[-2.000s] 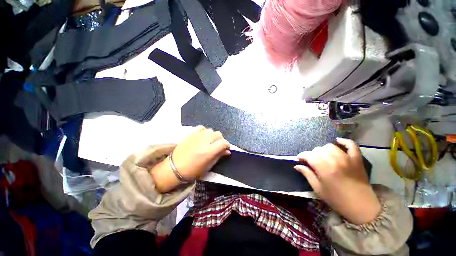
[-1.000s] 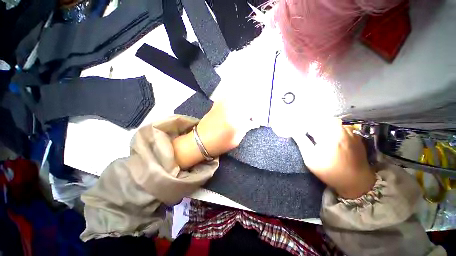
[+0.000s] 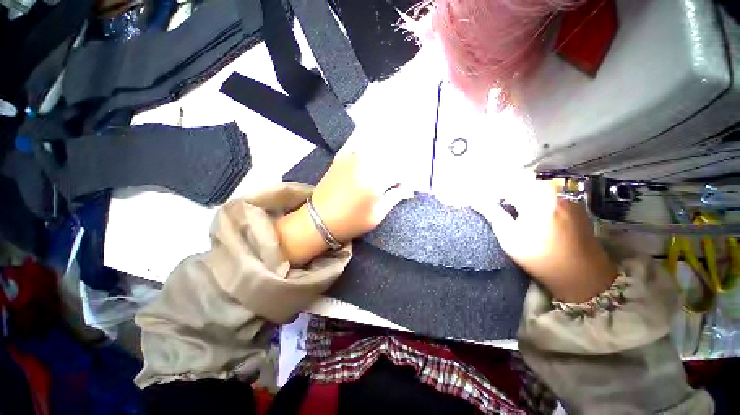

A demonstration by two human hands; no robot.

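A greyer, speckled collar piece (image 3: 438,233) lies on the white table in front of me, with a darker curved band (image 3: 430,300) along its near edge. My left hand (image 3: 357,190) is on the left part of the speckled piece, fingers at its far edge. My right hand (image 3: 548,243) is on its right part, close to the presser foot and needle area (image 3: 572,188). Glare washes out the fingers of both hands, so the exact grip is hard to see. The sewing machine head (image 3: 649,89) stands above my right hand.
A cut bundle (image 3: 154,162) lies at the left. Loose strips (image 3: 312,97) cross each other beyond the work. A pink thread bundle (image 3: 495,40) and a red cloth scrap (image 3: 590,36) are by the machine head. Yellow-handled scissors (image 3: 702,263) lie at the right, partly behind the machine.
Both hands have moved from the near edge up to the speckled piece's far edge. The dark band has changed position, showing wider below. Over the last second the hands barely moved; the view shifted slightly.
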